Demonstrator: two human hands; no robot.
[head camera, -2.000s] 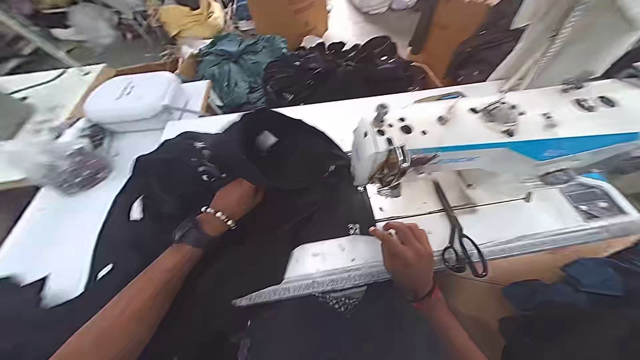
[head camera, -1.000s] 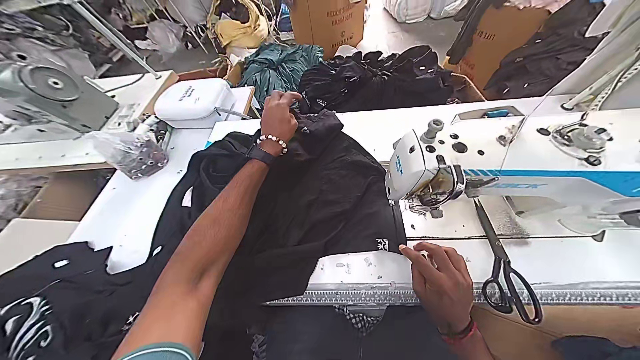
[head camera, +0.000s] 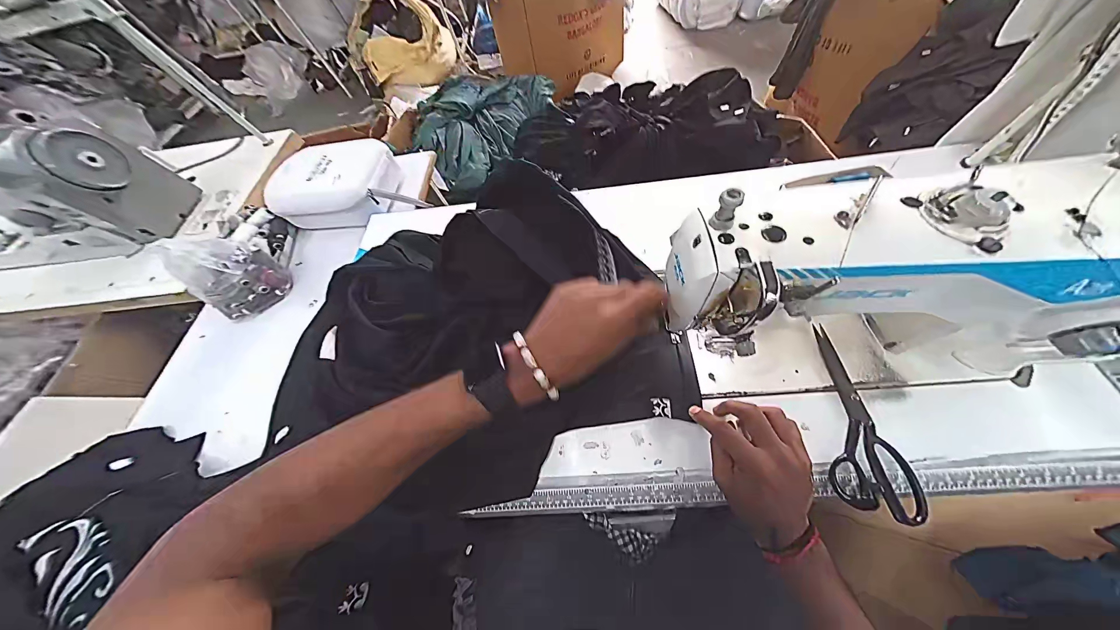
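Note:
Black fabric (head camera: 490, 350) lies bunched over the bed of a white and blue sewing machine (head camera: 927, 306), its right edge just left of the needle area. My left hand (head camera: 591, 328), with a beaded bracelet and a dark wristband, is over the cloth near the machine head; its fingers are blurred, so whether they grip is unclear. My right hand (head camera: 761, 455) touches the fabric's lower right corner with the index fingertip, beside a small white print (head camera: 661, 408). Black-handled scissors (head camera: 862, 446) lie right of my right hand, blades pointing to the back.
A metal ruler (head camera: 612, 500) runs along the front edge. To the left are a white case (head camera: 331, 179), a plastic bag of small items (head camera: 227, 276) and another sewing machine (head camera: 87, 179). Dark garments (head camera: 674, 131) and a green plastic bundle (head camera: 481, 122) sit behind the table.
My left hand has come from the fabric's far side toward the machine head. My right hand remains at the fabric's lower right corner.

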